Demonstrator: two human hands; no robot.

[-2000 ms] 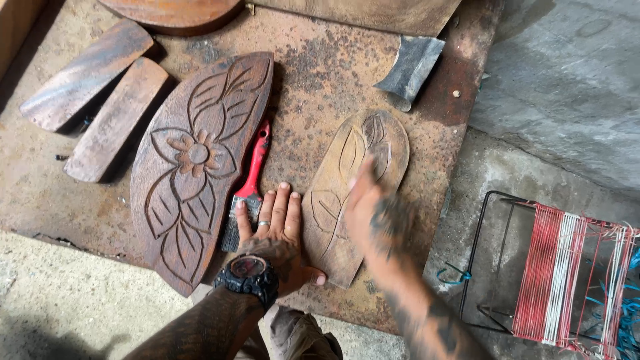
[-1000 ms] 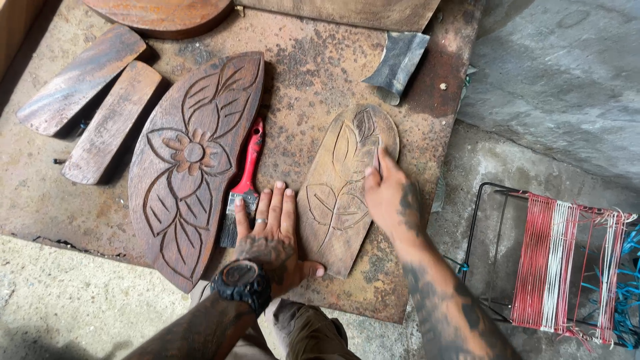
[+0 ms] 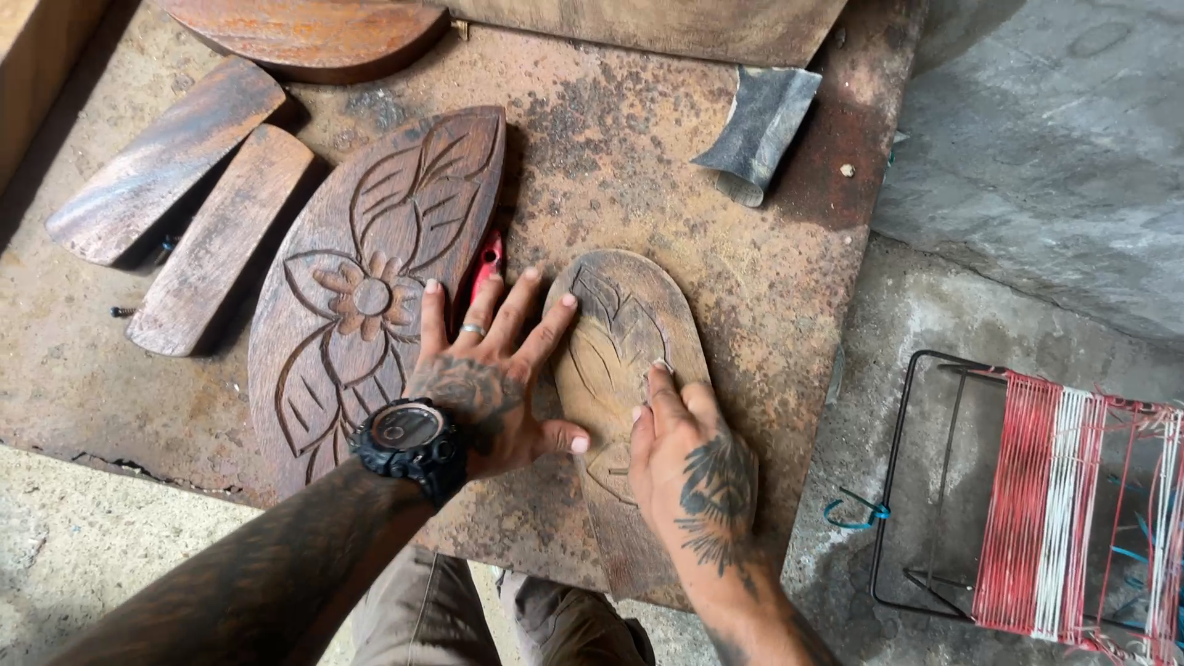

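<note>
My left hand point(image 3: 486, 379), with a ring and a black wristwatch, lies palm down with fingers spread, across the edge of a dark wooden panel point(image 3: 310, 277) carved with a flower and leaves. Its index fingertip touches the rim of a smaller, lighter wooden board point(image 3: 666, 305) carved with leaves. On this board's right part rests my right hand point(image 3: 689, 444), its fingers closed around a small thing whose tip shows at the index fingertip; what it is cannot be told. The red handle of a brush point(image 3: 487, 264) shows between the panel and my left fingers; the rest is hidden.
Two wooden pieces point(image 3: 166, 162) point(image 3: 222, 240) lie at the left of the rusty tabletop point(image 3: 592, 166). A rounded wooden piece point(image 3: 314, 32) and a flat board point(image 3: 647, 23) are at the far edge. Curled sandpaper point(image 3: 763, 129) lies at the right; a corded metal-frame seat point(image 3: 1045, 499) stands beyond.
My left hand has moved off the brush's bristle end, up over its handle and to the smaller board's rim. That board now sits turned, its rounded end leaning more to the left.
</note>
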